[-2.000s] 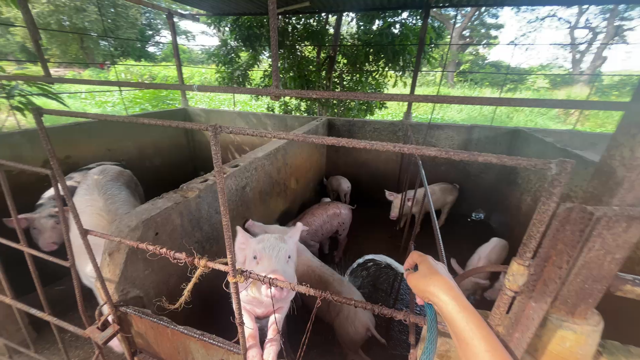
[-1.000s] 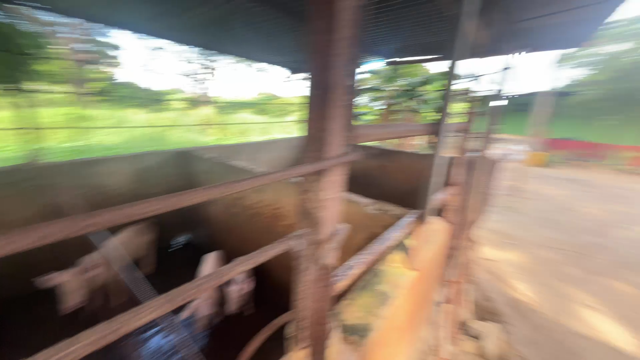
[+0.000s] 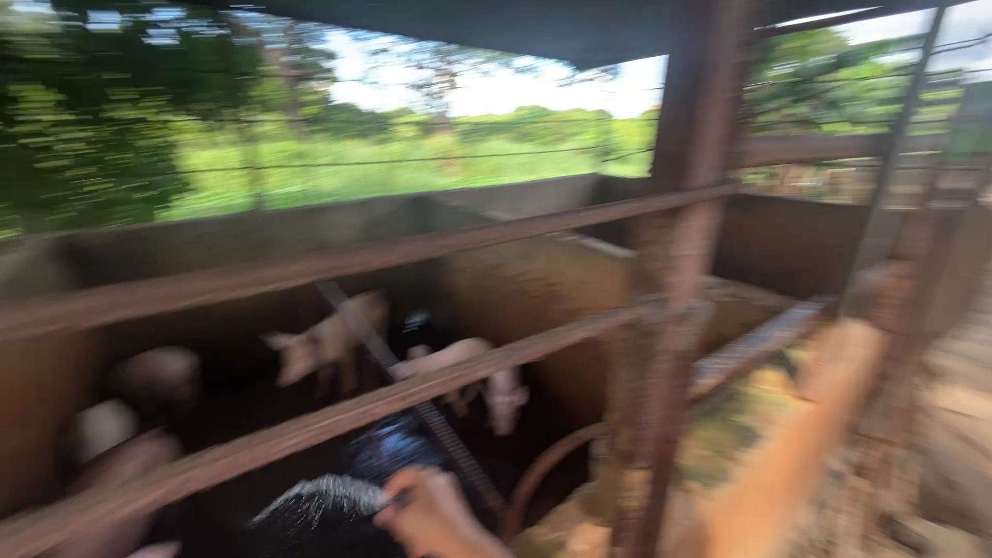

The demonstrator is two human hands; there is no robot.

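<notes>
My right hand (image 3: 438, 508) reaches in from the bottom edge, closed around the dark end of a hose (image 3: 395, 500), much of which the fingers hide. Water (image 3: 322, 496) sprays from it leftward in an arc over the dark pen floor. Beyond the hand, a pale pig (image 3: 329, 345) stands near the back wall. Another pig (image 3: 504, 399) is by the right wall, head lowered. More pigs (image 3: 128, 465) show blurred at the left. My left hand is not in view. The whole view is smeared by motion.
Rusty metal rails (image 3: 372, 411) slant across the front of the pen up to a brown post (image 3: 690, 325). A thin slanting bar (image 3: 434, 418) crosses behind them. Concrete walls (image 3: 527, 279) divide the pens. At right lies a pale, stony strip of ground (image 3: 953, 434).
The view has swung right from the first frame, past the corner post, and partly back left since the second. The pig that stood up at the front rail is out of view. My right hand still holds the hose.
</notes>
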